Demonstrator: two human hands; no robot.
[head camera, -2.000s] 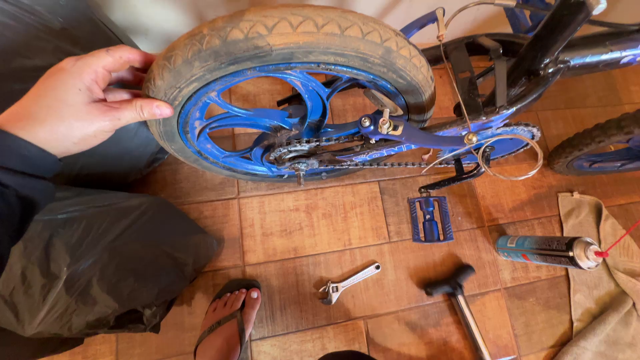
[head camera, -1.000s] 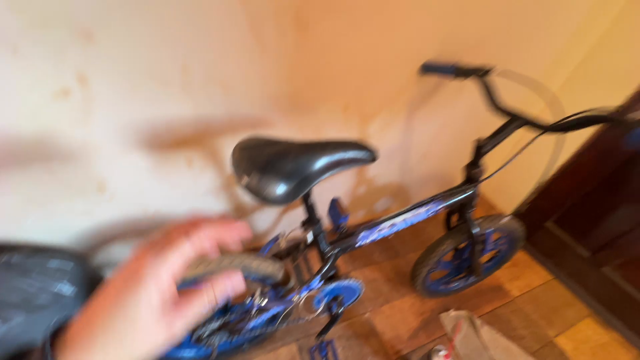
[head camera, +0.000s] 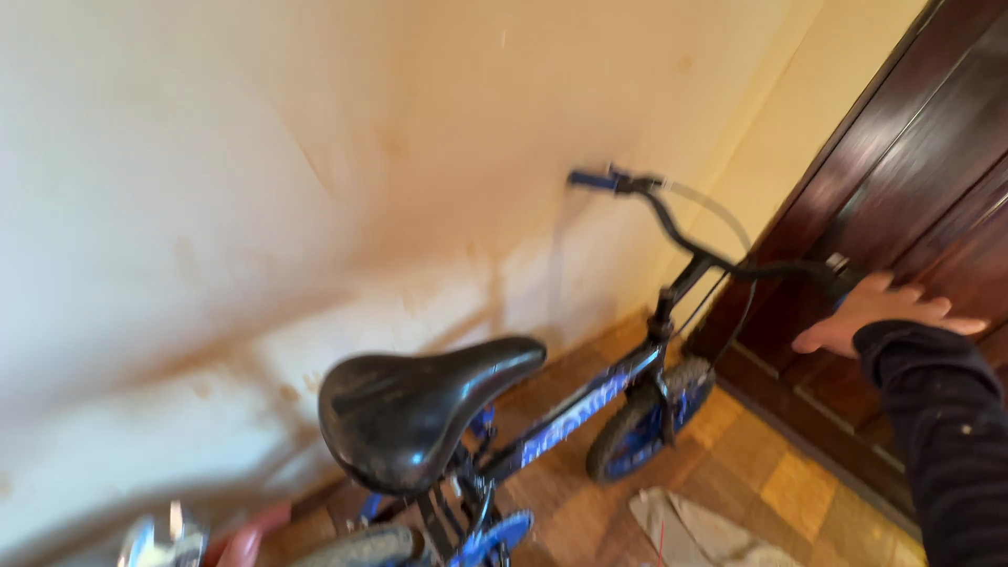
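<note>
A black and blue bicycle (head camera: 579, 417) stands along the wall, its black saddle (head camera: 425, 405) at lower centre. My right hand (head camera: 890, 311), in a dark sleeve, is at the right grip of the handlebar (head camera: 709, 256) with fingers spread. My left hand (head camera: 246, 543) shows only as blurred fingers at the bottom left edge. Beside them is a blurred shiny metallic object (head camera: 165, 542); whether the hand holds it cannot be told. The rear wheel (head camera: 362, 547) is partly cut off below the saddle. The front wheel (head camera: 650, 425) rests on the floor.
A pale wall (head camera: 354, 197) rises behind the bicycle. A dark wooden door (head camera: 890, 181) is close to the handlebar on the right. A beige cloth (head camera: 701, 535) lies on the tiled floor (head camera: 795, 480), with a thin red tube (head camera: 661, 543) over its left part.
The view has swung up from the rear wheel to the saddle and handlebar. My right hand has come into view at the right grip. The left hand, on the rear tyre two seconds ago, is at the bottom edge.
</note>
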